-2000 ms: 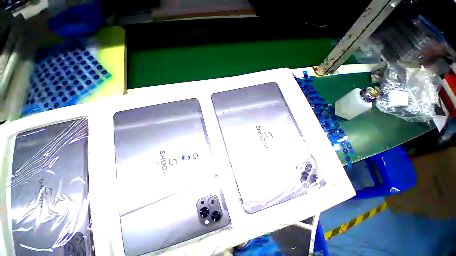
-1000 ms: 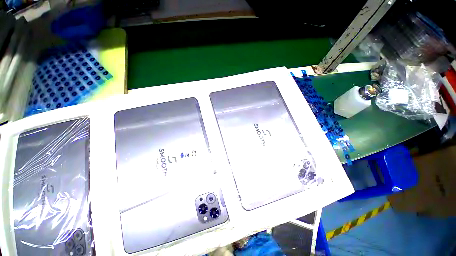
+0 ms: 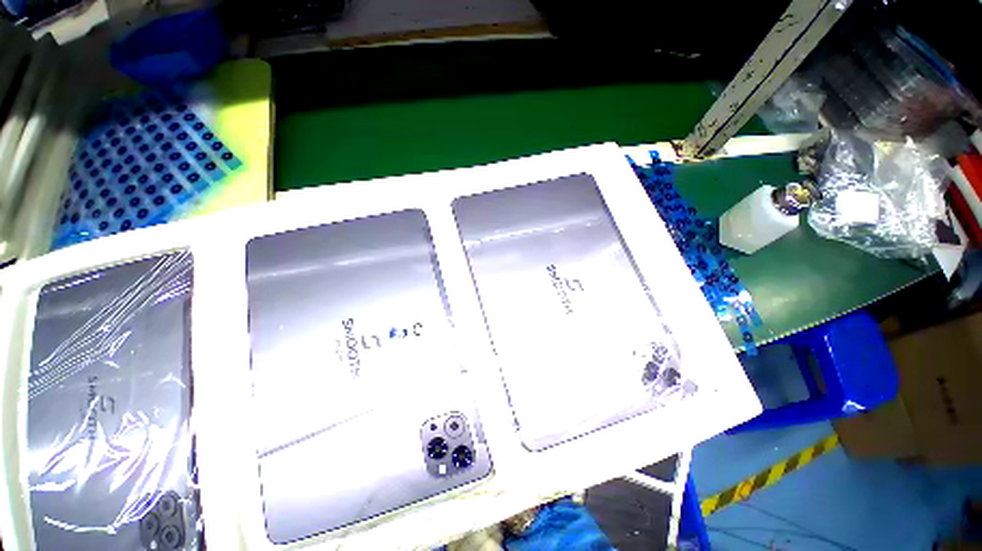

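Note:
A white foam tray [image 3: 221, 377] lies in front of me with three grey tablets, backs up. The left tablet [image 3: 108, 366] is under wrinkled clear film. The middle tablet [image 3: 323, 291] has a dark camera module [image 3: 448, 443] at its lower right corner and a small blue speck near its marking. The right tablet [image 3: 549, 248] has its camera area [image 3: 660, 369] at the lower right, with shiny film around it. Neither of my hands can be made out in the picture.
A blue sheet with rows of dark dots [image 3: 140, 161] lies on a yellow-green board [image 3: 250, 129]. Blue film scraps [image 3: 695, 248] line the tray's right edge. A white bottle [image 3: 757, 221], clear bags [image 3: 883, 199] and a metal post [image 3: 759, 81] are right. A blue stool [image 3: 851, 371] stands below.
The tray has shifted very slightly left and up in the picture. Some blue and pale material has come into view below the tray's near edge.

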